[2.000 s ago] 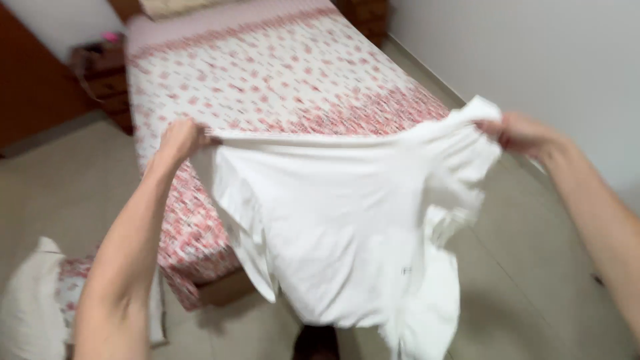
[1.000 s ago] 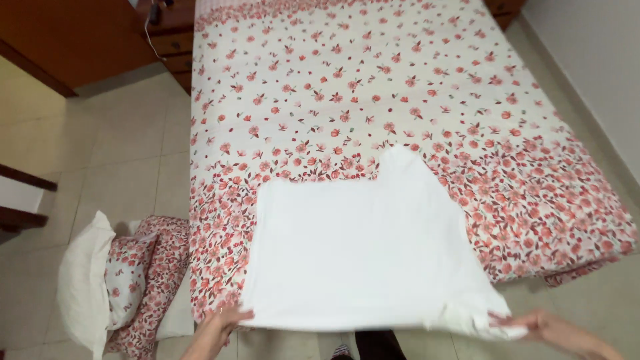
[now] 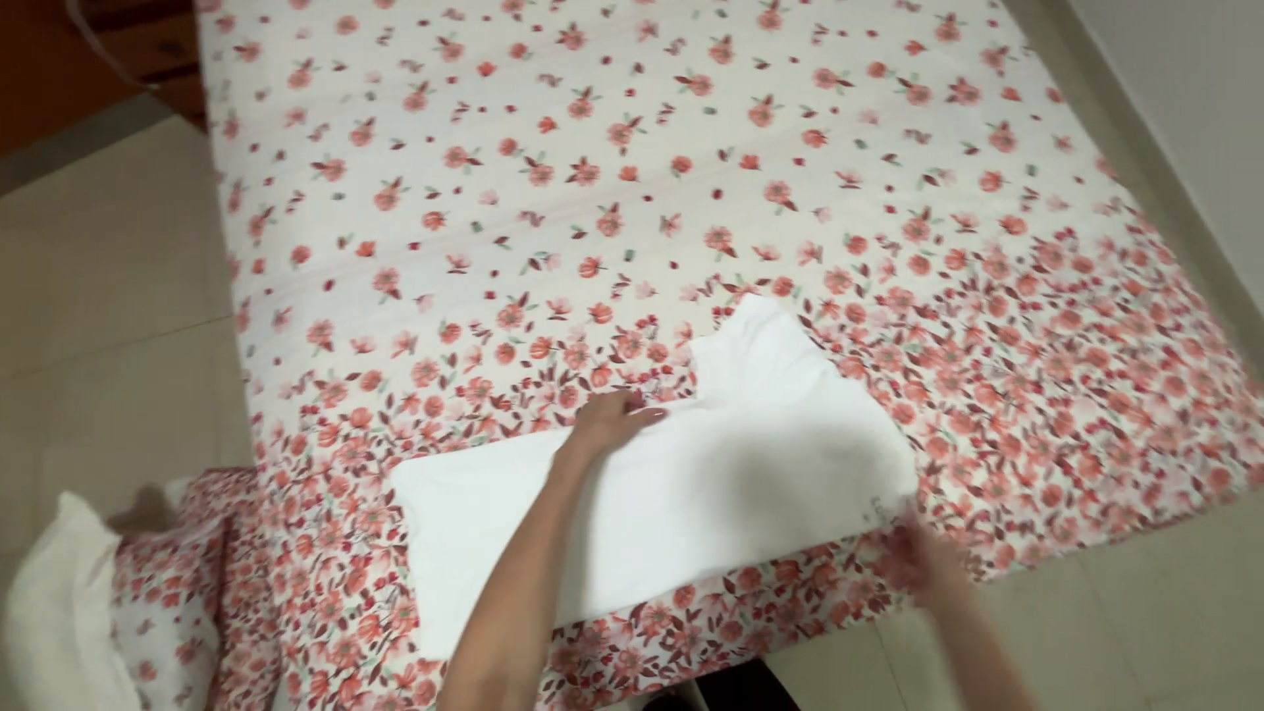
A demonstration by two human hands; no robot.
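Note:
A white short-sleeved shirt (image 3: 691, 494) lies folded lengthwise on the floral bedspread (image 3: 612, 227), one sleeve pointing away from me. My left hand (image 3: 610, 420) rests on its far edge, left of the sleeve; whether the fingers pinch the cloth cannot be told. At the shirt's right end, by some small dark print, is my right hand (image 3: 908, 553), blurred by motion, so its grip on the fabric is unclear.
A cream pillow (image 3: 64, 612) and a floral pillow (image 3: 173, 602) lie at the lower left beside the bed. A wooden nightstand (image 3: 148, 49) is at the upper left, a white wall (image 3: 1185, 118) at the right.
The shirt was held up in the air, then laid on the bed; it is now folded narrower. My left hand has moved from its near left corner to the far edge.

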